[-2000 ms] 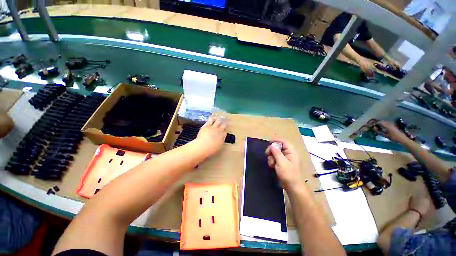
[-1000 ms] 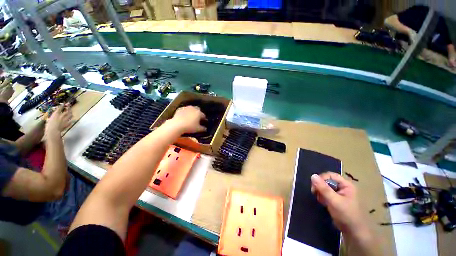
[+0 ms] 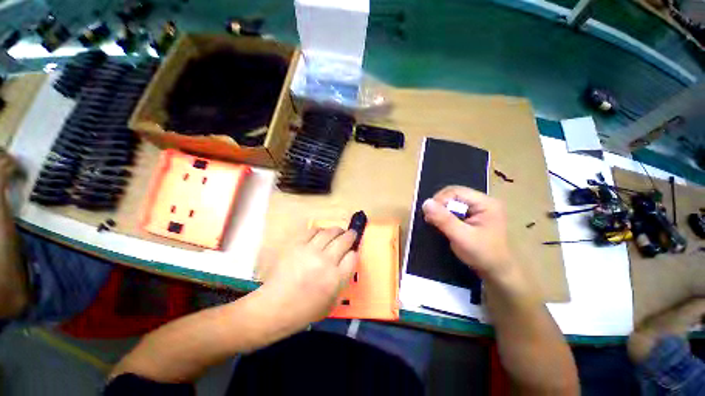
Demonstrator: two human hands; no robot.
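Note:
My left hand (image 3: 313, 267) is over the left part of the orange fixture tray (image 3: 380, 271) and holds a small black plastic part (image 3: 357, 226) at its fingertips. The hand hides much of the tray. My right hand (image 3: 471, 224) is above the black sheet (image 3: 448, 166) and grips a small silver-grey handheld block (image 3: 458, 207) between thumb and fingers. The black sheet has a white edge and lies right of the tray.
An open cardboard box (image 3: 284, 116) of black parts stands at the back left. Stacked black parts (image 3: 318, 151), a single black part (image 3: 379, 137) and a white box (image 3: 332, 31) are near it. A second orange tray (image 3: 205, 203) lies left. Wired assemblies (image 3: 614, 216) lie right.
My left hand has moved from the cardboard box to the orange fixture tray and now holds a black part. My right hand still holds the block over the sheet. The camera view has shifted.

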